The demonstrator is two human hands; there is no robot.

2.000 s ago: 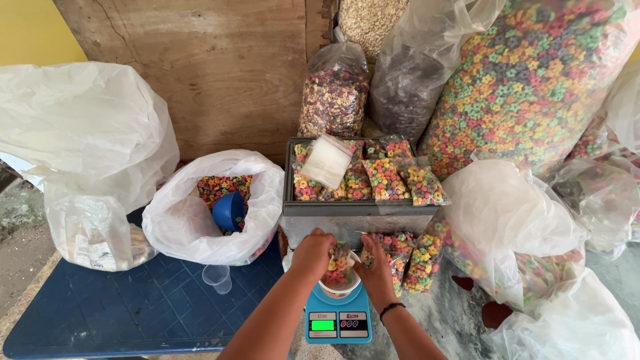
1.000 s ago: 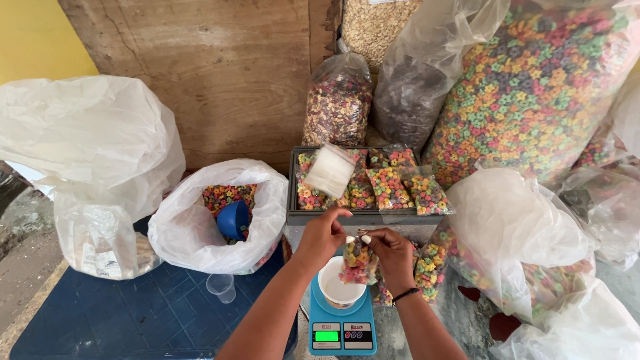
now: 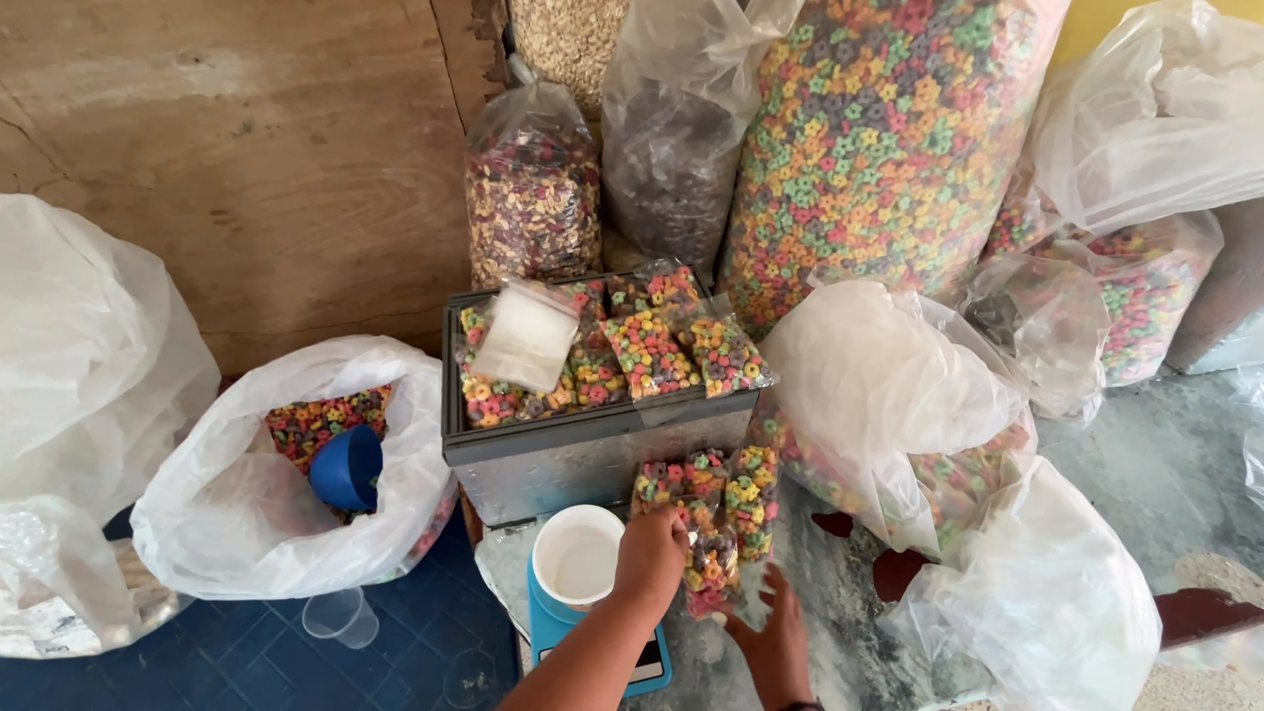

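Observation:
My left hand [image 3: 652, 555] is closed on the top of a small clear bag of colored cereal rings [image 3: 713, 571], just right of a white plastic tub [image 3: 578, 555]. The tub stands on a blue digital kitchen scale [image 3: 647, 671], partly hidden by my left forearm. Fingers spread, my right hand [image 3: 772, 632] is at the lower right of that bag; whether it touches the bag is unclear. Other filled bags [image 3: 752, 499] lean against the front of a silver and black box [image 3: 602, 454]. Filled cereal bags [image 3: 647, 351] and a stack of clear empty bags [image 3: 526, 336] lie on the box.
At left, an open white sack [image 3: 296, 553] holds cereal and a blue cup [image 3: 346, 469]. A clear plastic cup [image 3: 341, 617] lies beside it on the blue surface. Large bags of cereal [image 3: 879, 148] and granola [image 3: 533, 197] stand behind; white plastic bags [image 3: 1047, 583] lie at right.
The small filled bag has moved from above the white tub to the right, beside the other filled bags. My right hand has come off it and opened. The view has shifted right.

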